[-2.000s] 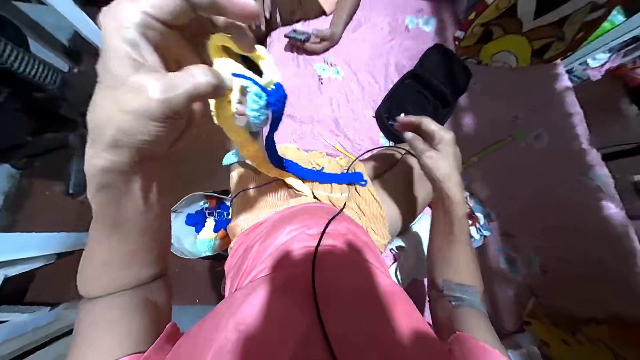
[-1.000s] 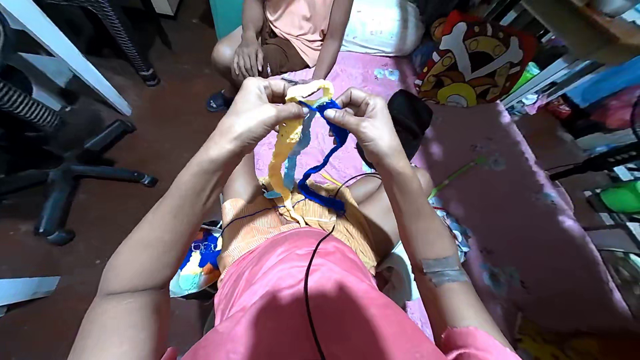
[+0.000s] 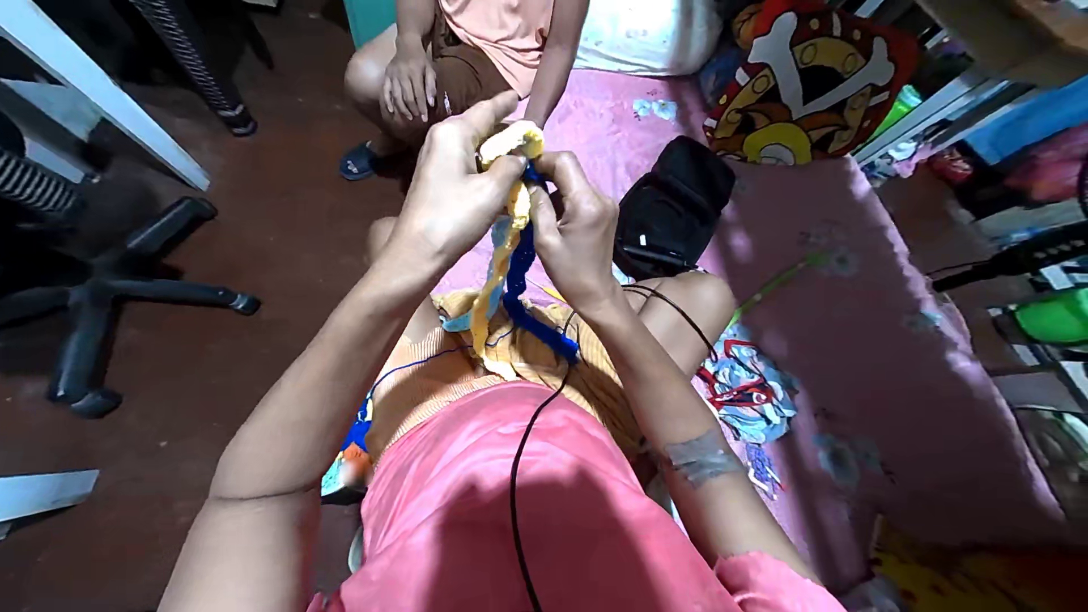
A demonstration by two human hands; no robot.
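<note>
A yarn piece with yellow (image 3: pixel 495 285), light blue (image 3: pixel 459 323) and dark blue (image 3: pixel 537 325) strips hangs over my lap. My left hand (image 3: pixel 459 174) pinches its yellow looped top between thumb and fingers, with the index finger raised. Close beside it, my right hand (image 3: pixel 578 223) grips the dark blue part near the top. Whether a hook or needle is among the fingers cannot be told. A thin blue strand (image 3: pixel 416 364) crosses my lap toward a container with blue yarn at my left hip. A black cord (image 3: pixel 515 476) runs down over my pink shirt.
Another person (image 3: pixel 484 51) sits opposite with a hand on one knee. A black pouch (image 3: pixel 671 208) lies on the pink floral mat (image 3: pixel 833 365). Beside my right thigh is a bundle of light blue and red material (image 3: pixel 752 391). A wheeled chair base (image 3: pixel 102 293) stands at left.
My right hand, apart from the yarn piece two seconds ago, has come up to grip it beside my left. Both hands now sit closer together than one second ago. The view has shifted.
</note>
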